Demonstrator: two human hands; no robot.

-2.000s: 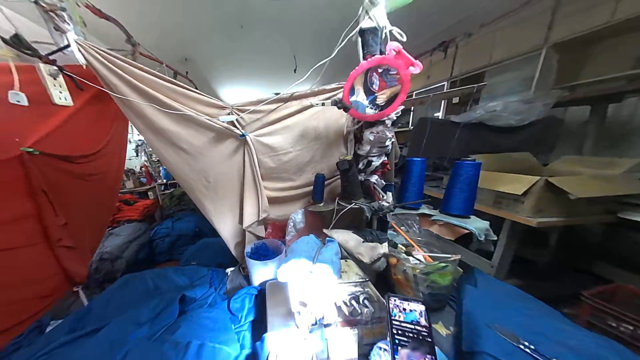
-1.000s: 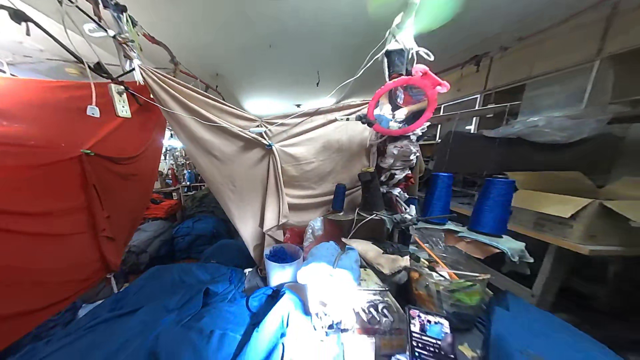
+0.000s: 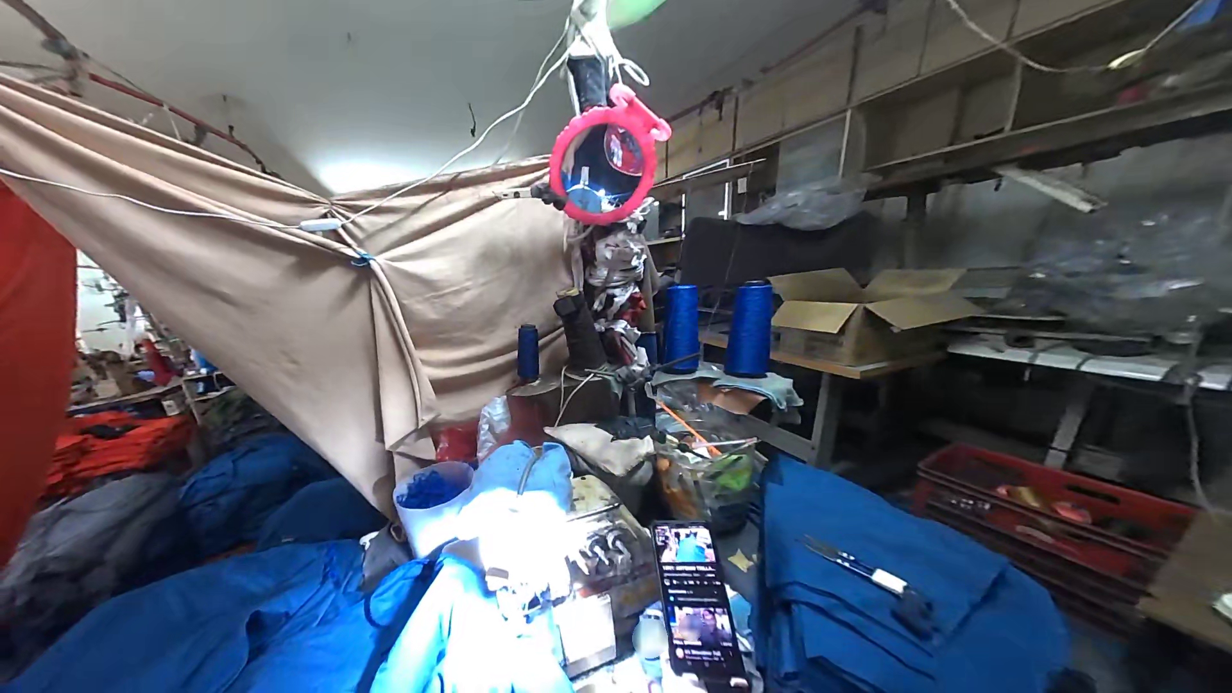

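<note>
Neither my left hand nor my right hand can be made out in the head view. A brightly lit sewing machine (image 3: 602,553) stands at the lower middle, its left part washed out by glare. Blue fabric (image 3: 221,611) spreads at its left. A smartphone (image 3: 695,602) with a lit screen leans just right of the machine. Farther right, folded blue fabric (image 3: 866,587) carries a small tool with a white middle (image 3: 871,572), perhaps thread snips. Behind the machine stands a white container (image 3: 433,510) with blue thread scraps inside.
Blue thread cones (image 3: 749,329) stand behind, near an open cardboard box (image 3: 852,332). A pink ring-shaped frame (image 3: 558,159) hangs above the machine. Beige cloth (image 3: 260,327) drapes at the left. A red plastic crate (image 3: 1059,515) sits at the right.
The view has swung to the right, bringing the folded blue fabric, the small tool and the red crate more fully into sight. No object has plainly moved.
</note>
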